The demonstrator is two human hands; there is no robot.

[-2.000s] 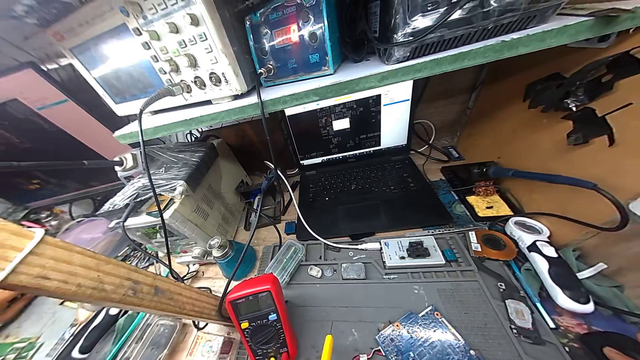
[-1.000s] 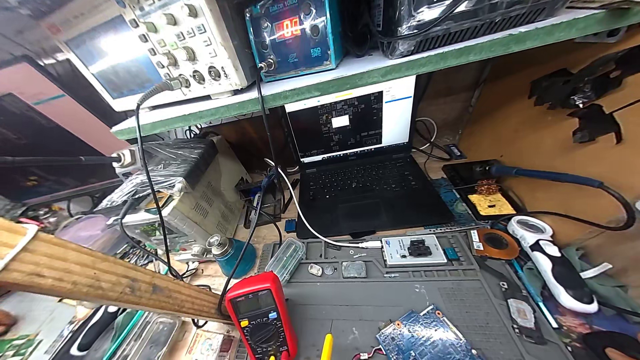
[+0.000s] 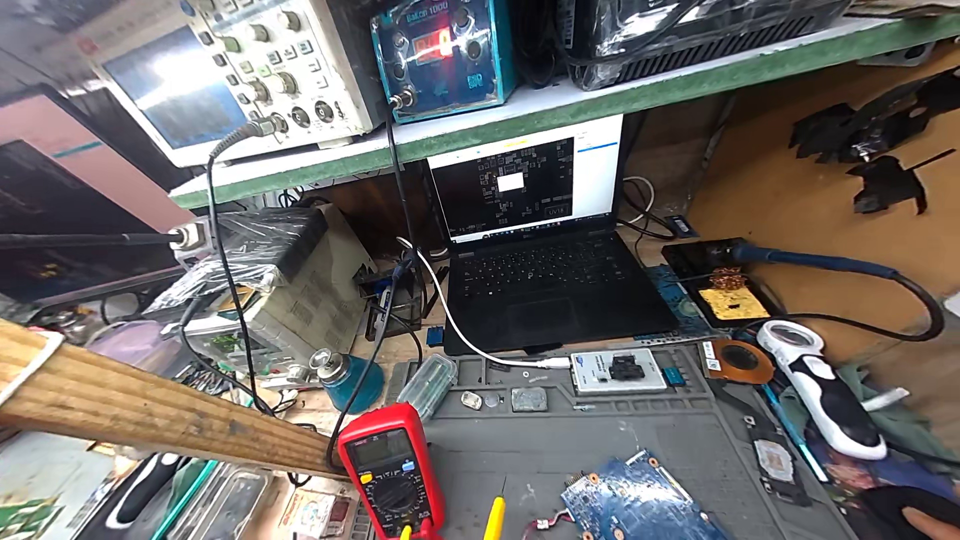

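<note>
At the bottom right corner, part of what looks like my right hand (image 3: 930, 523) rests by a black rounded object; the frame edge cuts it off, so its grip is hidden. My left hand is out of view. A yellow test probe (image 3: 494, 519) rises from the bottom edge, thin tip up, over the grey work mat (image 3: 525, 442). Left of it lies a red digital multimeter (image 3: 394, 472) with a dark screen. Right of the probe, a blue circuit board (image 3: 637, 499) lies on the mat, with a small cable at its left edge.
An open laptop (image 3: 555, 300) shows a board layout. In front sits a white chip programmer (image 3: 619, 371) on a white cable. A soldering iron holder (image 3: 720, 285), handheld magnifier (image 3: 825, 397), teal dispenser bottle (image 3: 351, 382) and slanting wooden post (image 3: 187, 412) surround the mat. A green-edged shelf (image 3: 570, 116) carries an oscilloscope (image 3: 247, 75).
</note>
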